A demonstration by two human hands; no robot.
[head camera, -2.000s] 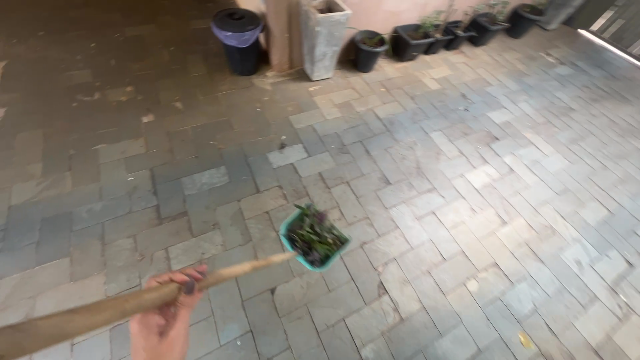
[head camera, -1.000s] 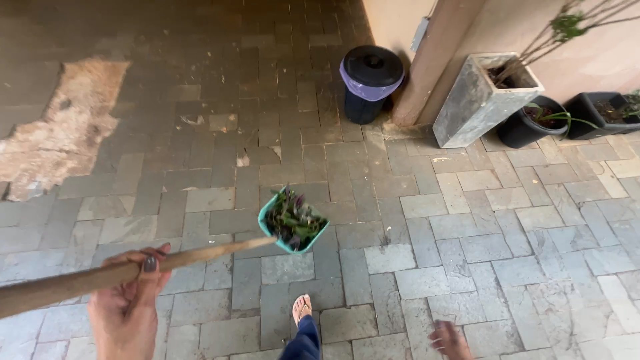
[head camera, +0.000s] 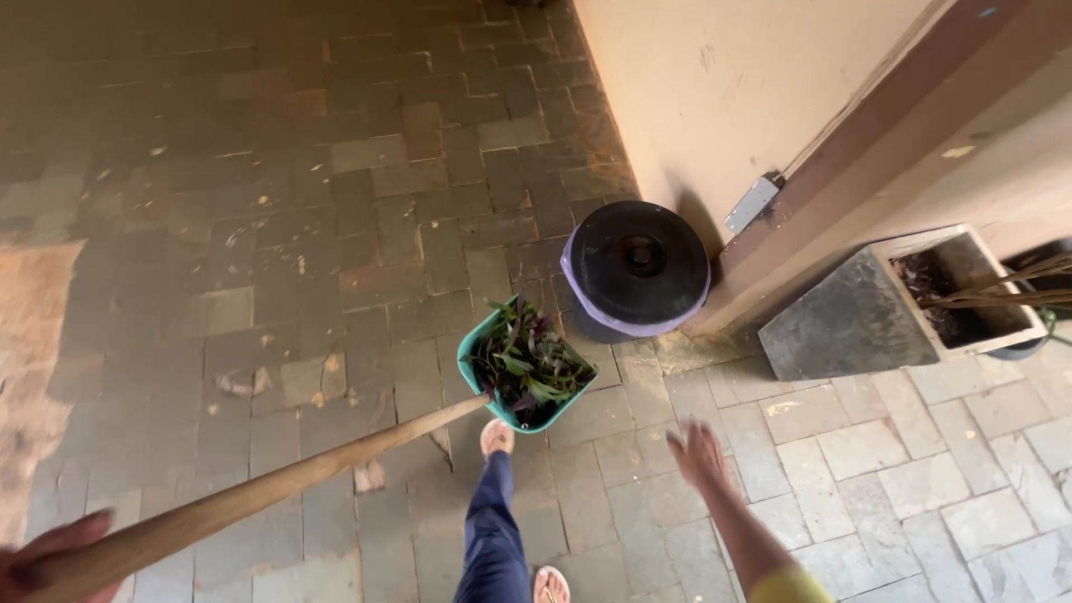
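At the lower left my left hand (head camera: 63, 553) is closed around the wooden handle (head camera: 293, 477) of a long-handled teal dustpan (head camera: 471, 339). The pan is heaped with green and purple plant cuttings (head camera: 532, 360) and is held out above the paving, in front of my feet. My right hand (head camera: 697, 452) is held out over the floor right of the pan, fingers apart, with nothing in it. Just beyond the pan stands a round trash bin with a black lid (head camera: 641, 264) on and a purple liner (head camera: 565, 264) folded over its rim.
A tall concrete planter (head camera: 854, 318) with soil and bare stems stands at the right by the wall corner (head camera: 729, 289). Stone paving (head camera: 360, 335) bears scattered dry leaves. A rough, tan patch (head camera: 33, 335) lies at far left. My sandalled feet are below the pan.
The bin and planter are nearer, and the pan is now close beside the bin. My right hand, low in view one second ago, is raised further forward. The view has moved towards the bin.
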